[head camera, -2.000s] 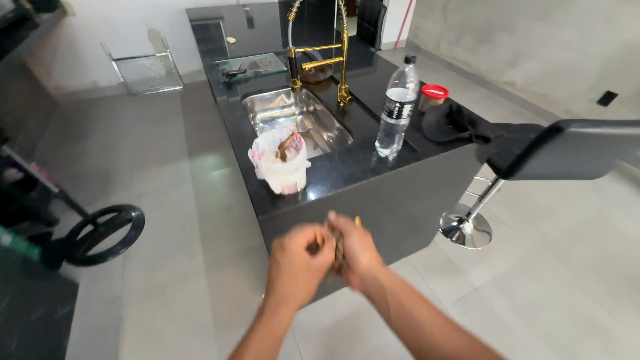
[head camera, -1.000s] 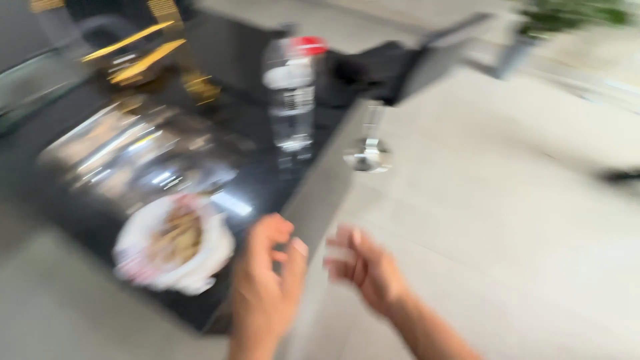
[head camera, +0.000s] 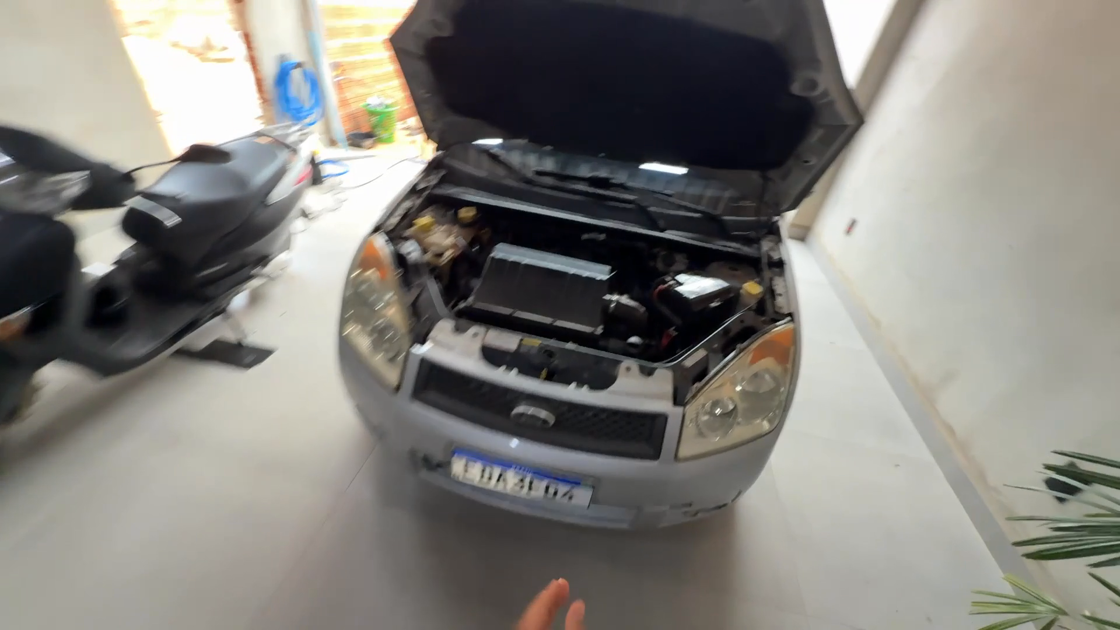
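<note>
The fingertips of my left hand (head camera: 551, 605) show at the bottom edge, a little apart, with nothing seen between them; the rest of that hand is cut off. My right hand is out of view. Beyond the fingertips stands a silver-grey car (head camera: 630, 481), its front towards me, with the hood (head camera: 626, 79) raised. In the engine bay are a black box-shaped engine cover (head camera: 542, 293), a battery (head camera: 696, 293) at the right and yellow caps (head camera: 424, 223) at the left rear. The headlights (head camera: 739, 394) look yellowed.
A dark motor scooter (head camera: 206, 192) stands left of the car, with another two-wheeler (head camera: 35, 254) partly in view nearer me. A pale wall (head camera: 989, 227) runs along the right, with a leafy plant (head camera: 1067, 525) at the lower right. A coiled blue hose (head camera: 297, 92) hangs at the back.
The view has swung from the black counter, sink and bottle to the car. Both hands, together earlier, moved apart; now only one hand's fingertips show at the bottom.
</note>
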